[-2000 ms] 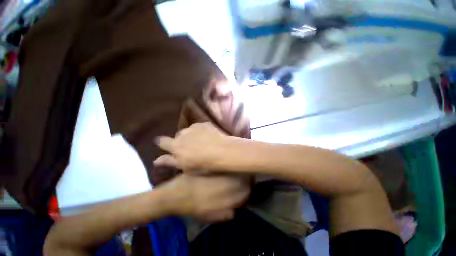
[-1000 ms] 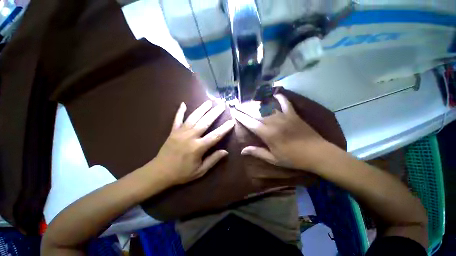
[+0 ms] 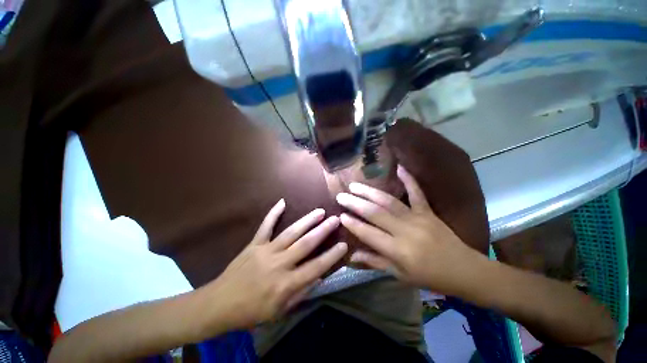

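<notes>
A large dark-brown garment panel [image 3: 184, 163] lies on the white machine table [image 3: 106, 262] and runs under the sewing head. My left hand [image 3: 284, 266] lies flat on it, fingers spread, left of the seam line. My right hand [image 3: 401, 230] lies flat on the cloth just right of it, fingertips close to the left hand's. The industrial sewing machine [image 3: 511, 92] stands above, with a shiny chrome guard [image 3: 330, 92] in front of the needle area. The needle and presser foot are mostly hidden behind the chrome guard. A dark thread [image 3: 248, 67] runs down the white head.
A stack of dark-brown panels [image 3: 32, 184] hangs at the left. A green basket [image 3: 603, 248] stands at the lower right. Blue basket parts [image 3: 230, 347] show below the table. A thin metal rod [image 3: 532, 142] lies along the machine's right side.
Both hands have slid toward me with the cloth, away from the needle. The chrome guard looks larger and nearer. Two seconds ago the hands were crossed over folded cloth; now they lie side by side.
</notes>
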